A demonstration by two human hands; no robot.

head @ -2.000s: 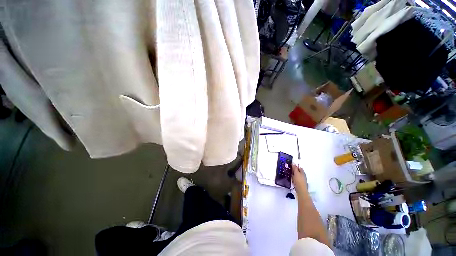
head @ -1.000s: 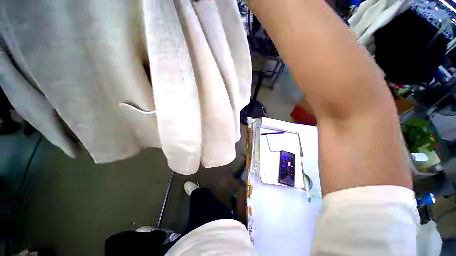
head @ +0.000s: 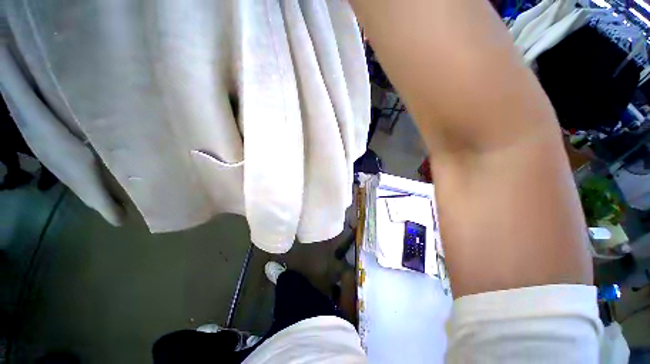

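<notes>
A cream jacket (head: 164,106) hangs in front of me at the upper left, its curved pocket edge showing low on the front. Sleeves of more cream jackets (head: 324,142) hang close behind it. My right forearm, bare below a rolled cream sleeve, rises across the right half of the view; my right hand is cut off by the top edge. My left hand is not in view. A black mobile phone (head: 414,246) with its screen lit lies on white papers (head: 390,245).
The white table (head: 403,313) stands below my arm, with a yellow strip along its left edge. A metal pole (head: 241,286) runs along the floor by my feet. Dark and cream garments hang at the upper right. Green plastic (head: 599,200) shows at the right.
My right hand was at the phone on the table; it has left it and gone up out of the picture. The jackets have shifted slightly in view.
</notes>
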